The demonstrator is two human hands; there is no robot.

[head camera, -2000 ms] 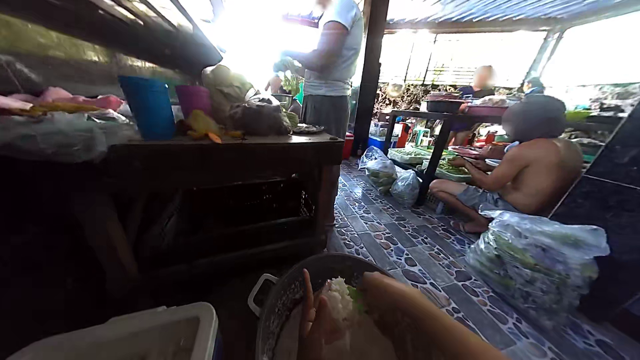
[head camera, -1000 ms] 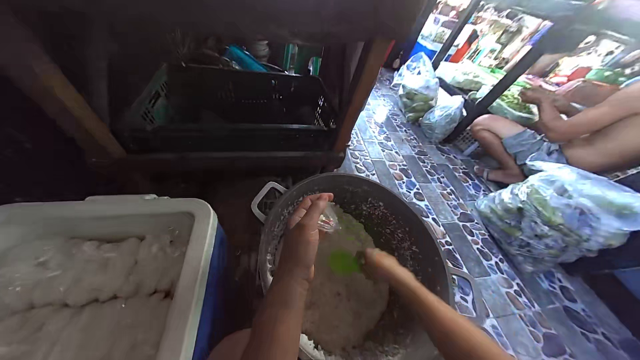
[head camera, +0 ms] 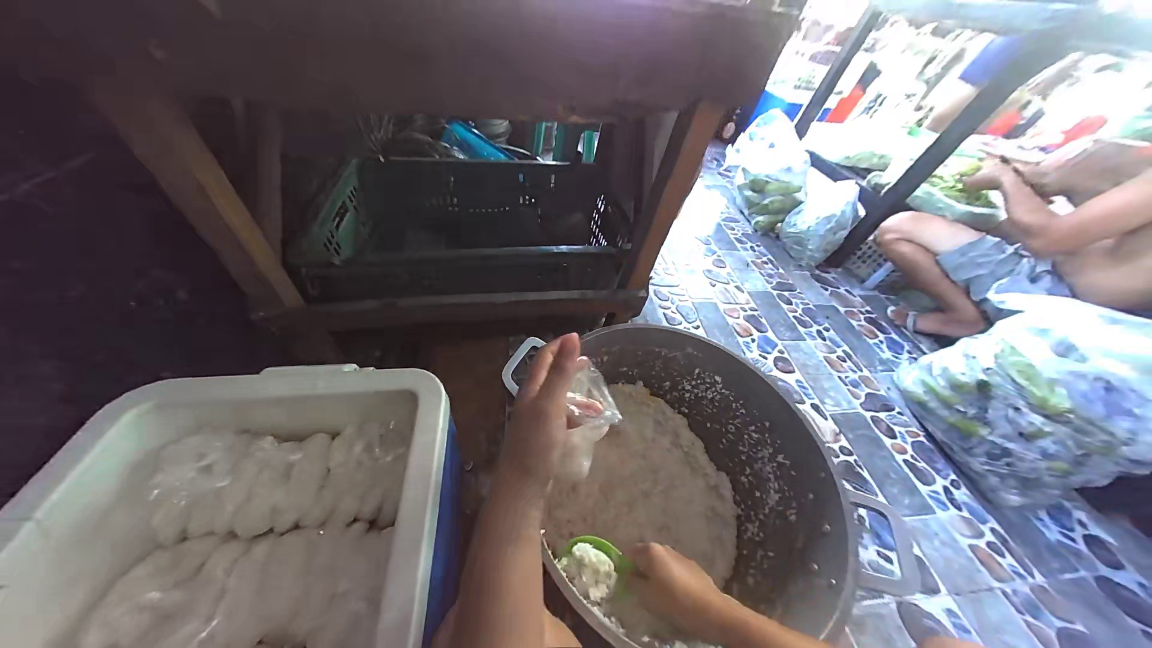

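My left hand [head camera: 543,418] is over the left side of a large metal pot [head camera: 783,432], holding a small clear plastic bag [head camera: 589,423] whose lower part looks whitish. White cooked rice [head camera: 666,468] covers the pot's bottom, and grains stick to its inner wall. Low in the pot, near its front rim, my right hand [head camera: 670,580] grips a green scoop [head camera: 621,562] heaped with rice. The scoop is below the bag and apart from it. The scoop's handle is mostly hidden in my fingers.
An open cooler box [head camera: 432,396] with rows of filled plastic bags [head camera: 270,486] stands left. Behind the pot is a wooden table [head camera: 684,180] with a dark plastic crate [head camera: 468,261] beneath. At right, a person [head camera: 1017,234] sits near large bags of greens [head camera: 1035,405] on the tiled floor.
The view has tilted down strongly since the oldest frame. Since a second ago, my right hand has moved the green scoop toward the pot's near edge, and rice now shows heaped in it.
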